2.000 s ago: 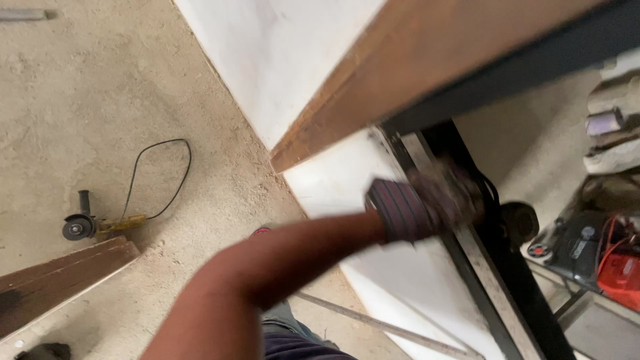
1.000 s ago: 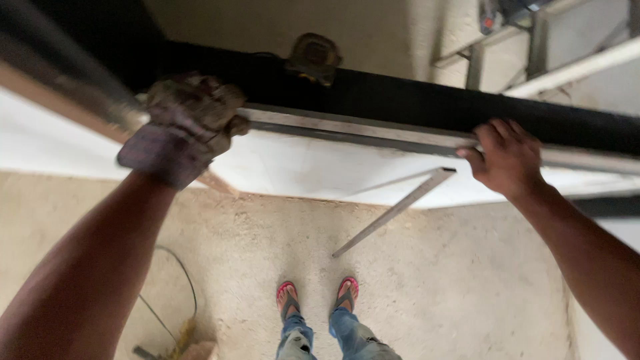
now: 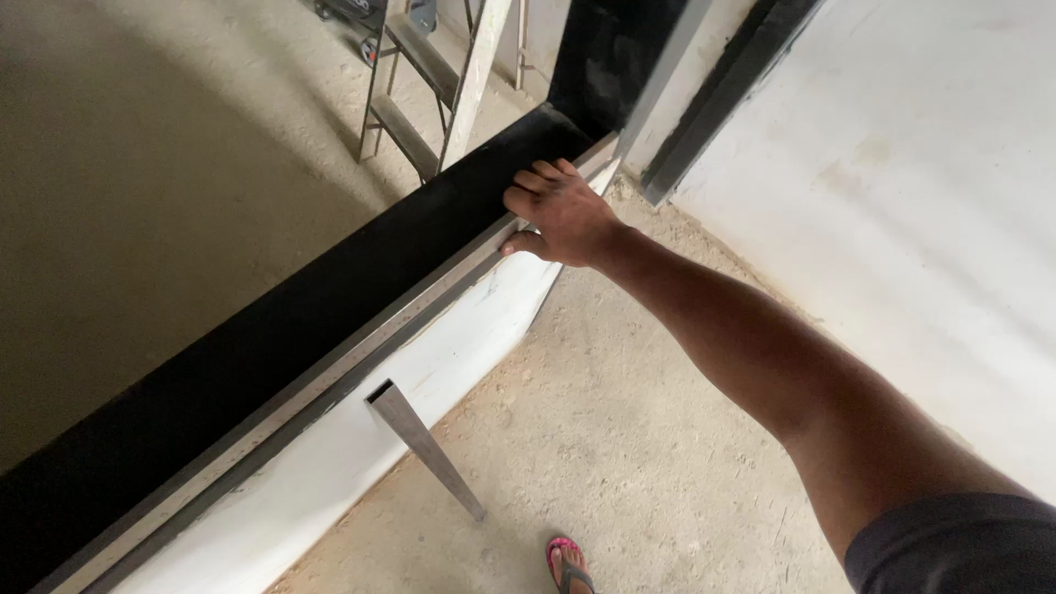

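My right hand (image 3: 565,214), bare, grips a long metal bar (image 3: 412,307) that lies along the near edge of a black sill (image 3: 313,289). Its fingers lie over the top and the thumb is on the near side. The bar runs from the lower left to the corner by an upright metal bar (image 3: 664,74). My left hand is out of view. Below the sill, a hollow rectangular metal tube (image 3: 429,450) stands tilted near the white wall (image 3: 330,462), its open end up.
A metal stepladder (image 3: 412,136) stands beyond the sill, with a dark wheeled machine (image 3: 363,21) behind it. A white wall (image 3: 924,165) rises at the right. My sandalled foot (image 3: 569,568) is on the rough concrete floor (image 3: 643,445).
The view has swung right along the sill. The gloved left hand, on the bar one second ago, has left the view. The right hand is still on the bar.
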